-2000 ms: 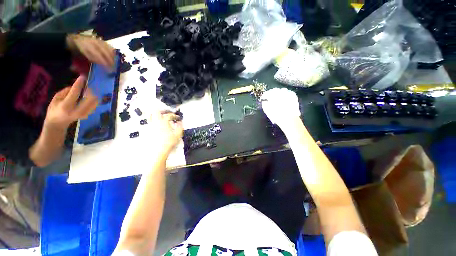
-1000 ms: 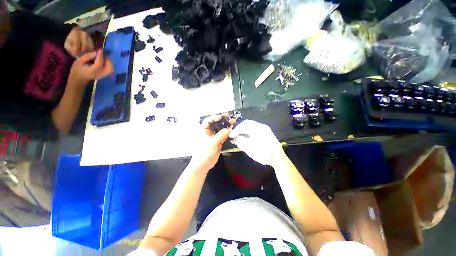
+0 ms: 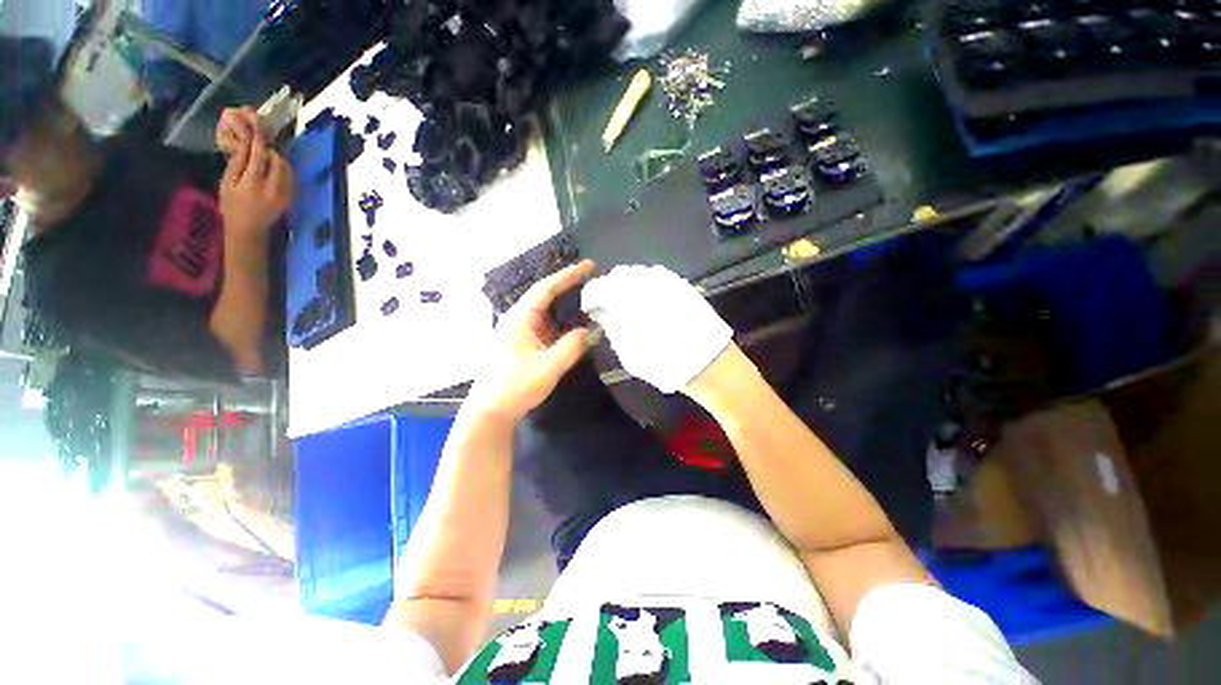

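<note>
My bare left hand [image 3: 532,351] is at the bench's front edge, its fingers curved round a small black part [image 3: 569,311]. My right hand [image 3: 656,325], in a white glove, meets it from the right, its fingertips at the same part. The fingers hide most of the part. Small dark inserts [image 3: 525,272] lie in tight rows on the black strip [image 3: 666,249], just behind my left hand. Several glossy black subassemblies [image 3: 785,191] stand in two rows on the strip to the right.
A heap of black housings [image 3: 462,147] lies on the white sheet [image 3: 502,214]. Behind the strip are silvery pins [image 3: 691,83] and a tan stick [image 3: 625,110]. A filled blue tray [image 3: 1071,127] is far right. A neighbouring worker [image 3: 147,254] sits left behind a blue tray [image 3: 336,254].
The view has shifted and tilted. Both hands stay together at the bench edge; my left fingers now curve round the part with the palm less visible. The neighbour's hands are now close together.
</note>
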